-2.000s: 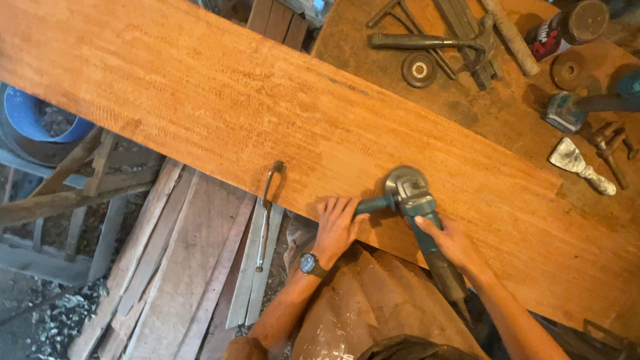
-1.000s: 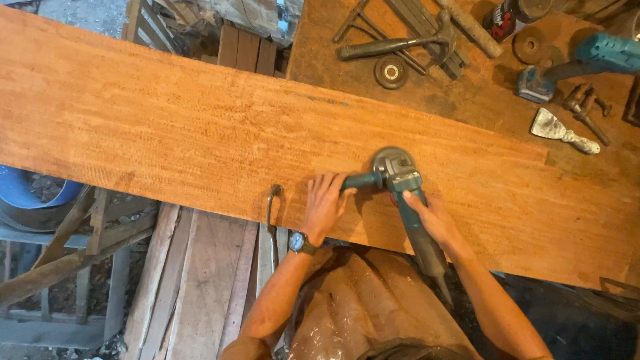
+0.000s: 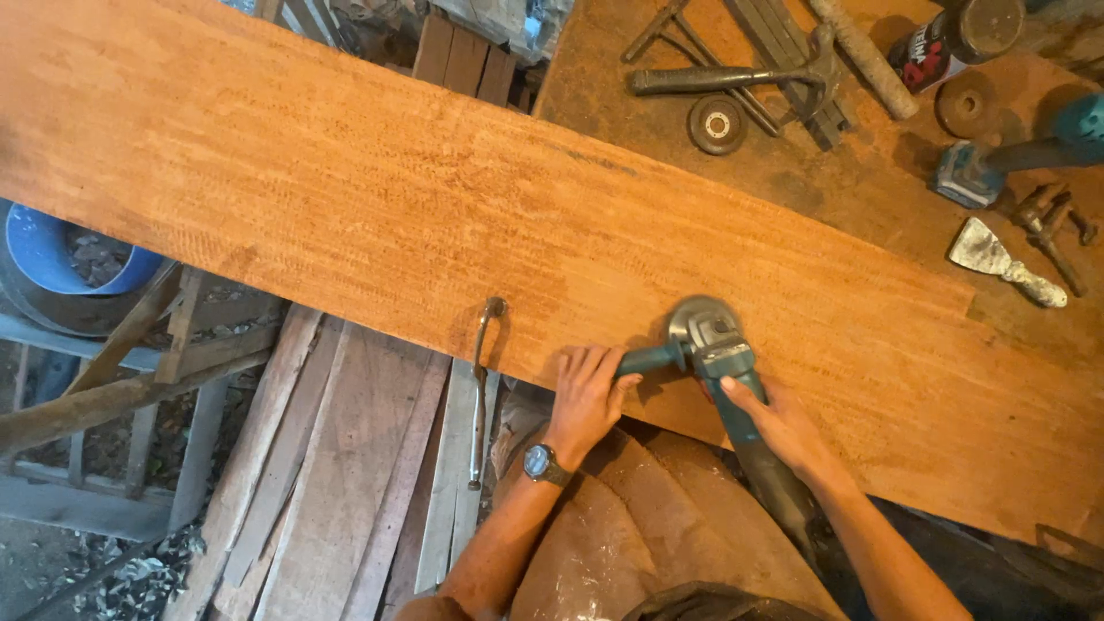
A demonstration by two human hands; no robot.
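A long wooden board (image 3: 414, 181) runs diagonally across the view. On its near part sits a teal angle grinder (image 3: 724, 362), its disc and guard against the board's surface. My left hand (image 3: 591, 397), with a watch on the wrist, is closed around the grinder's side handle. My right hand (image 3: 780, 423) grips the teal body behind the gear head; its underside fingers are partly hidden. Left of my left hand, a metal clamp (image 3: 479, 388) sits over the board's near edge.
A workbench (image 3: 595, 95) holds a claw hammer (image 3: 707, 80), a grinding disc (image 3: 717, 125), a putty knife (image 3: 1005, 263), a cordless tool (image 3: 970, 172) and a can (image 3: 927, 52). Loose planks (image 3: 328, 483) lie below the board, beside a blue-rimmed container (image 3: 129, 276) at left.
Both hands keep hold of the grinder, which stays on the same part of the board, slightly farther from the clamp than two seconds ago. The view has shifted somewhat.
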